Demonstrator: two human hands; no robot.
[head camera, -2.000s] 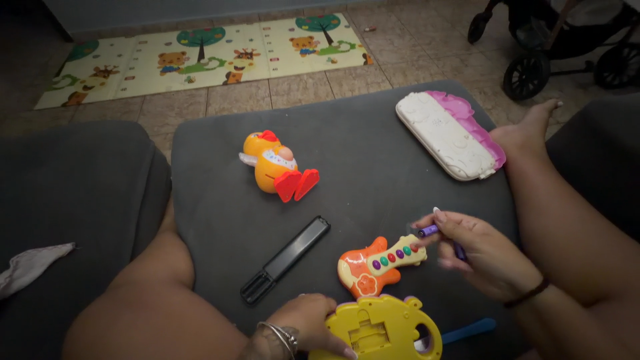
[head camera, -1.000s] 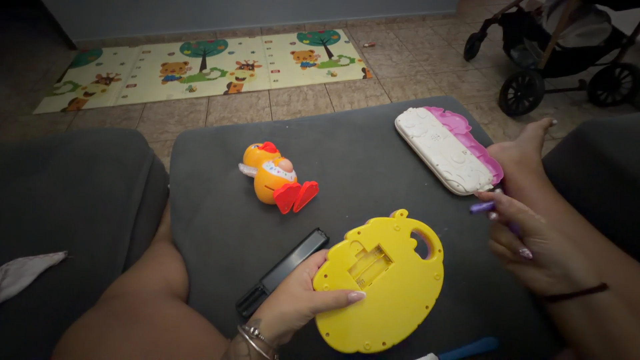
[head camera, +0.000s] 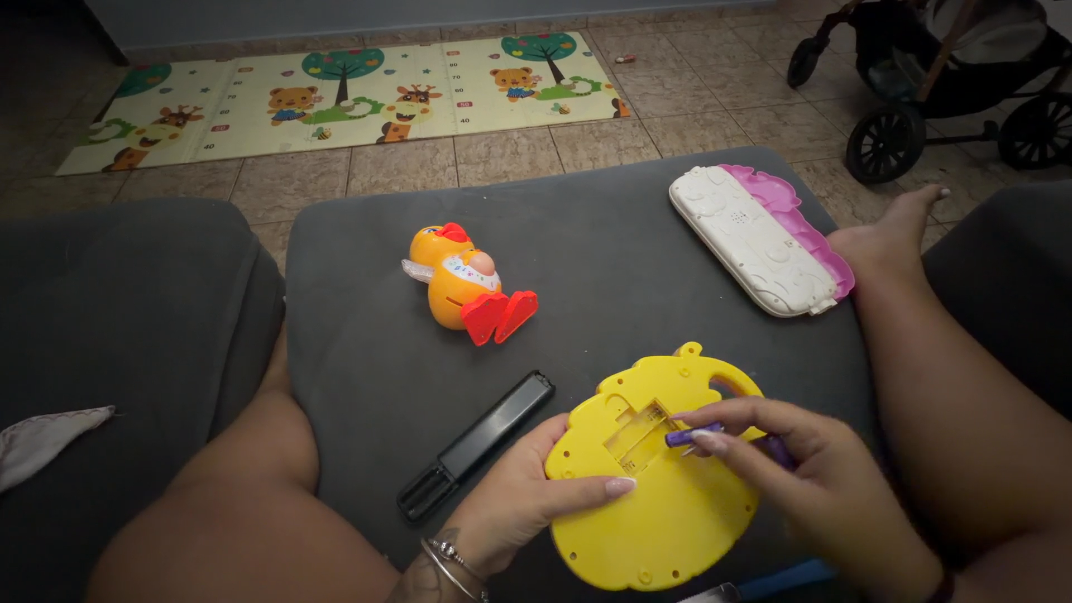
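Note:
My left hand (head camera: 536, 481) grips the left edge of a yellow plastic toy (head camera: 662, 519), its thumb lying across the back. The toy's back faces up, and its battery compartment (head camera: 638, 437) is uncovered, with metal contacts and no battery visible inside. Between the thumb and fingers of my right hand (head camera: 779, 452) is a purple battery (head camera: 693, 435), just right of the compartment. A second purple object, partly hidden, shows within the same hand. Left of the toy lies a black plastic device (head camera: 477, 444) with an open slot at its lower end.
An orange toy duck (head camera: 456, 280) lies on the grey cushioned seat (head camera: 586, 251). Farther right is a white and pink plastic toy (head camera: 754, 239). A blue-handled tool (head camera: 787, 578) is partly under the yellow toy. Beyond are a patterned play mat (head camera: 352, 100) and a stroller (head camera: 938, 92).
My right hand has moved left from near the white and pink toy to the compartment. The yellow toy was lifted between the first two frames, hiding the orange toy guitar seen earlier.

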